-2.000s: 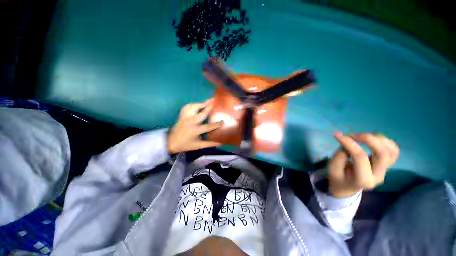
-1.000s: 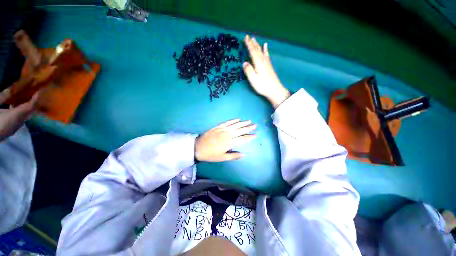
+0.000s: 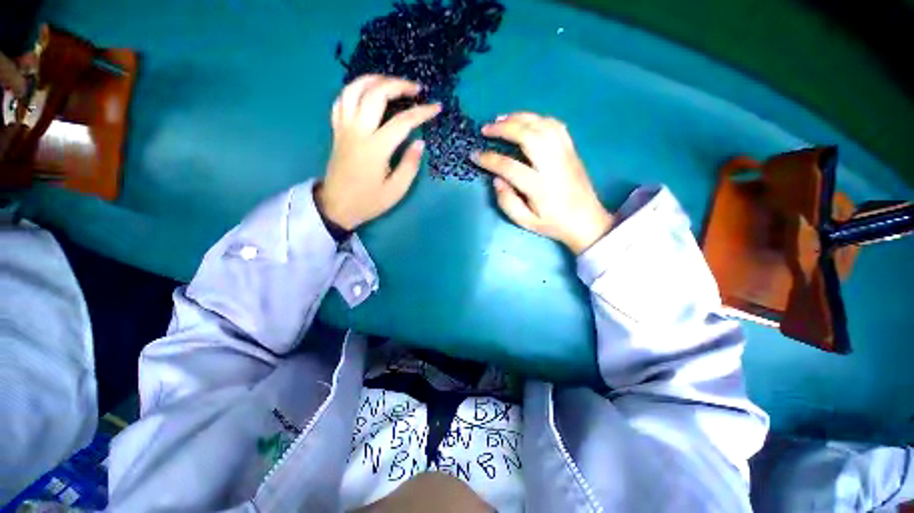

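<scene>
A loose heap of small black parts [image 3: 426,50] lies on the teal-green surface [image 3: 481,291] in front of me. My left hand [image 3: 369,155] is at the heap's lower left edge, fingers spread and bent, fingertips touching or just over the parts. My right hand [image 3: 546,180] is at the heap's lower right edge, fingers apart and pointing at the parts. No part shows clearly gripped in either hand. Some of the heap is hidden behind my left fingers.
At right stands an orange-brown fixture [image 3: 754,235] carrying a black three-armed unit [image 3: 830,263], cut off by the edge. At left is another orange-brown fixture [image 3: 98,135] with another person's hand beside it. Grey-lilac sleeves of neighbours show at both sides.
The fixture earlier in front of me is gone from there. My left hand has moved up to the heap, and my right hand has moved down to its lower right. The heap's lower part looks more bunched.
</scene>
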